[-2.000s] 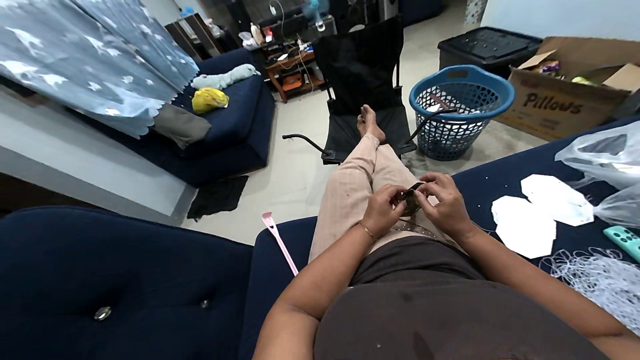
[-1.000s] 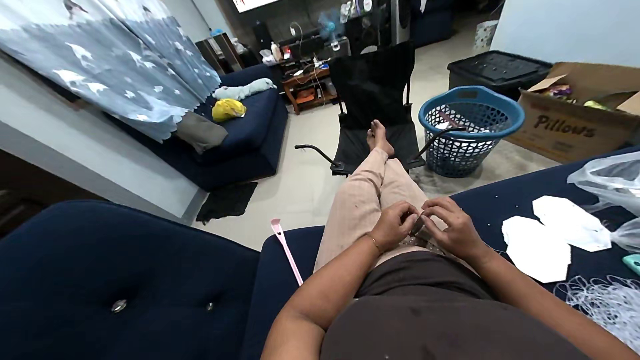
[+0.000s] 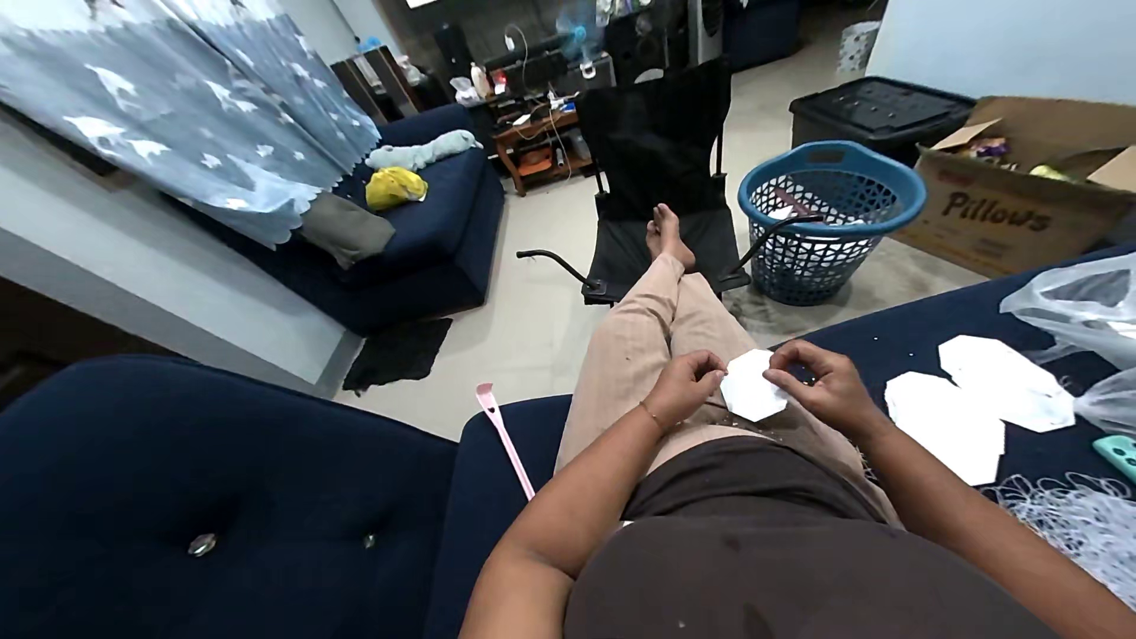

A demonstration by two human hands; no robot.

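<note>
A small white many-sided piece (image 3: 753, 385), perhaps paper or card, is held above my lap between both hands. My left hand (image 3: 689, 388) pinches its left edge with thumb and fingertips. On the opposite edge, the thumb and fingers of my right hand (image 3: 818, 382) grip it. Larger white cut pieces (image 3: 948, 426) lie overlapping on the dark blue sofa to my right. Beside them is a tangled heap of thin white strands (image 3: 1069, 528). A pink long-handled plastic stick (image 3: 506, 439) rests on the sofa to my left.
My feet rest on a black folding chair (image 3: 657, 160). A blue laundry basket (image 3: 821, 226) stands right of it, near a cardboard box (image 3: 1003, 213) and a black lidded bin (image 3: 879, 111). Clear plastic bags (image 3: 1078, 302) and a teal object (image 3: 1116, 453) lie at the right.
The white piece now shows flat between my hands; one second ago my fingertips were close together and it was not visible. My hands have moved apart.
</note>
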